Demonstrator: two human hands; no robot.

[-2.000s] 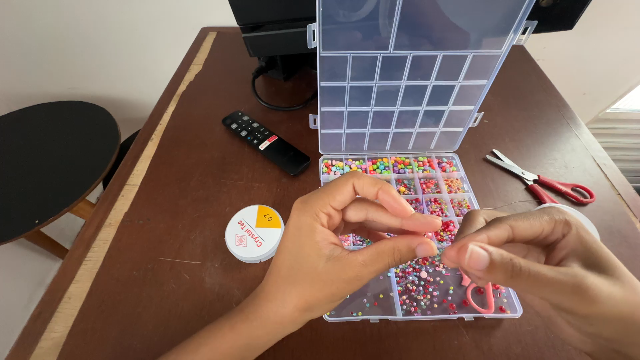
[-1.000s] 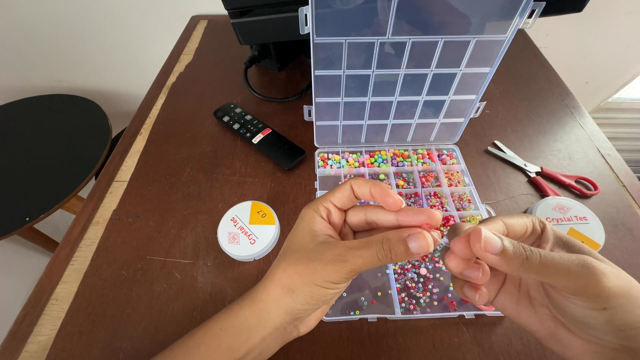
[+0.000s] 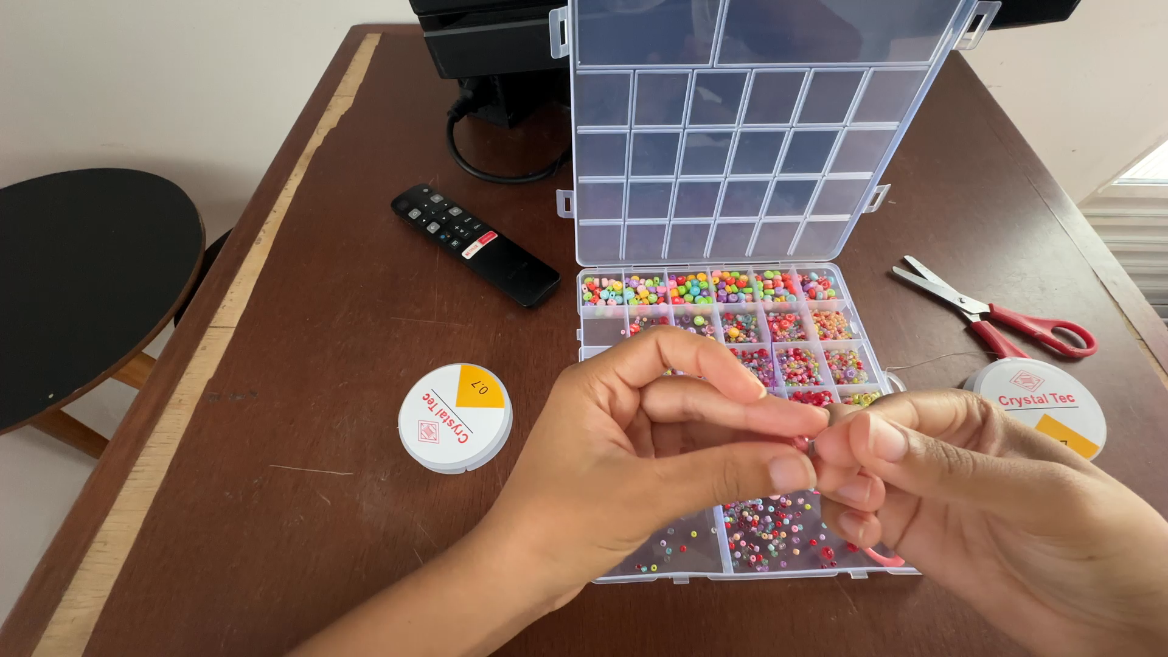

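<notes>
My left hand (image 3: 639,465) pinches a small red bead (image 3: 801,444) between thumb and fingers, over a clear plastic bead organizer (image 3: 639,578). My right hand (image 3: 967,484) meets it at the fingertips, its thumb and index finger pressed together; what they pinch is too small to tell. A thin thread (image 3: 944,356) runs from near the right hand toward a white Crystal Tec cord spool (image 3: 1040,397), partly hidden behind that hand. The organizer's compartments hold many coloured beads (image 3: 766,534). Part of a pink loop (image 3: 883,557) shows at its lower right, beside my right hand.
Red-handled scissors (image 3: 990,306) lie partly open at the right. A second cord spool (image 3: 454,415) is left of my hands, with a black remote control (image 3: 474,245) above it. The organizer's raised lid (image 3: 730,137) stands before a black device (image 3: 493,46). A black round stool (image 3: 91,292) is at the far left.
My fingertips have come together; in the earlier frames a small gap lay between the hands. The spool at the right, mostly covered two seconds ago, shows more of its top.
</notes>
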